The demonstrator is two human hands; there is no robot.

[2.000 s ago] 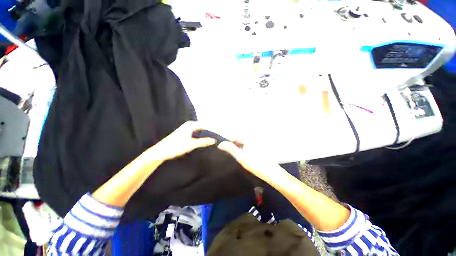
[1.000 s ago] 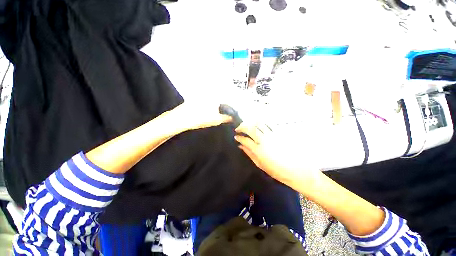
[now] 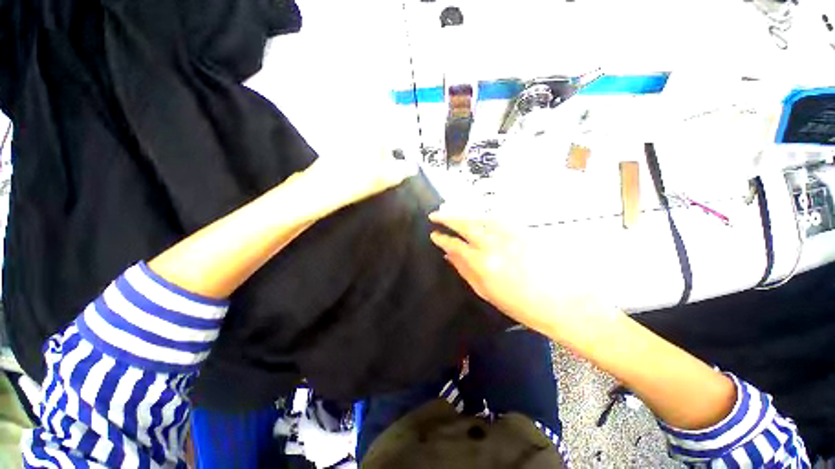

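Observation:
A large black garment [image 3: 302, 275] covers the left of the white table and hangs over its front edge. My left hand [image 3: 362, 174] is at the garment's narrow end [image 3: 424, 190], just in front of the presser foot and needle area [image 3: 458, 128]; its fingertips are washed out by glare, and it holds the cloth there. My right hand [image 3: 494, 261] lies just right of that end, fingers apart, fingertips near the cloth's edge. Whether they pinch the cloth is not clear. The sewing machine has a blue stripe [image 3: 623, 83].
Tan pieces [image 3: 629, 194] are stuck on the machine bed [image 3: 586, 243]. A thin pinkish-red item [image 3: 703, 211] lies between two black bands [image 3: 671, 224]. A dark control panel [image 3: 813, 117] is at the right. Dark cloth [image 3: 751, 343] hangs right of the machine. A blue bin [image 3: 233, 440] stands below.
The view has moved closer to the machine. Both hands and the garment's narrow end have moved up nearer the needle. My right hand's fingers have come off the small dark end and are more spread.

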